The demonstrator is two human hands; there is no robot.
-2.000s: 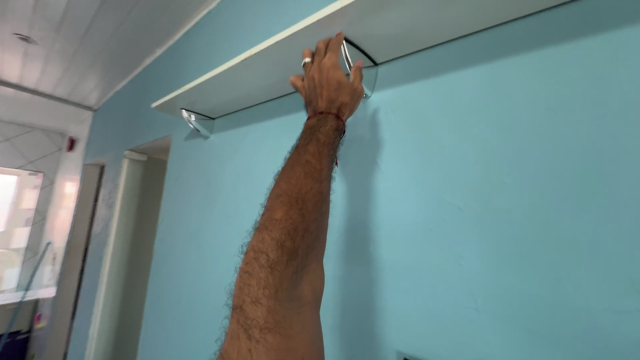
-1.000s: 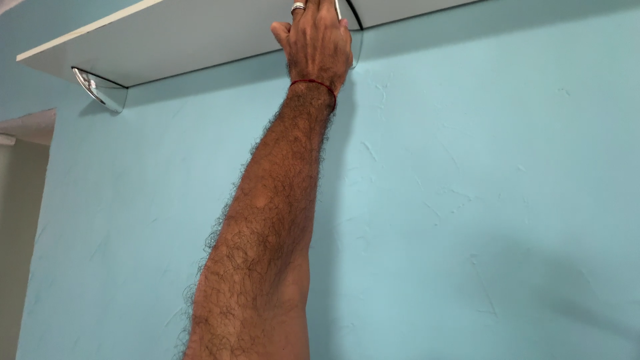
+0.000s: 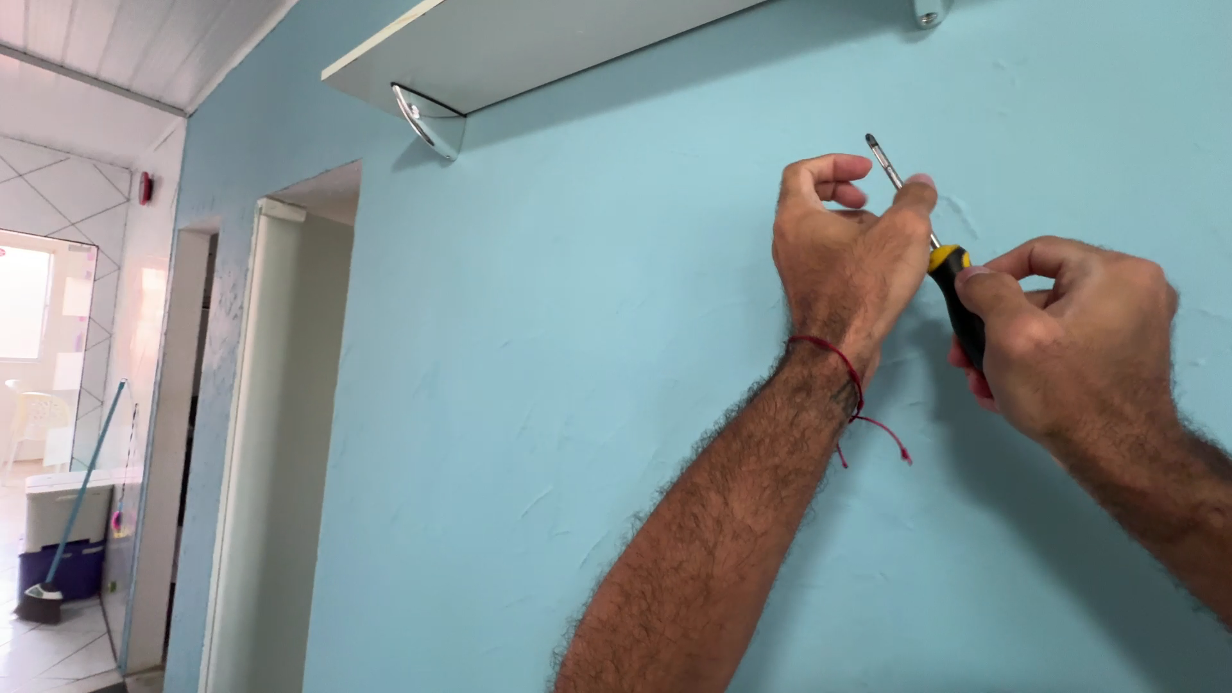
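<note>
My right hand (image 3: 1078,337) grips the black and yellow handle of a screwdriver (image 3: 948,258), its shaft pointing up and to the left. My left hand (image 3: 852,241) is at the shaft, the thumb against it and the fingers curled near the tip; whether it pinches anything small there I cannot tell. Above the hands, a white wall shelf (image 3: 539,48) runs along the blue wall (image 3: 577,289). One chrome shelf bracket (image 3: 428,120) supports its left end, and the lower end of another bracket (image 3: 929,12) shows at the top edge.
A doorway (image 3: 298,385) opens in the wall at the left, with a second, narrower opening (image 3: 188,433) past it. Farther back, a broom (image 3: 82,500) leans near a blue and white container (image 3: 72,539) on a tiled floor.
My left hand has come down from the right-hand bracket under the shelf to the screwdriver shaft. My right hand has come into view with the screwdriver. The view has shifted.
</note>
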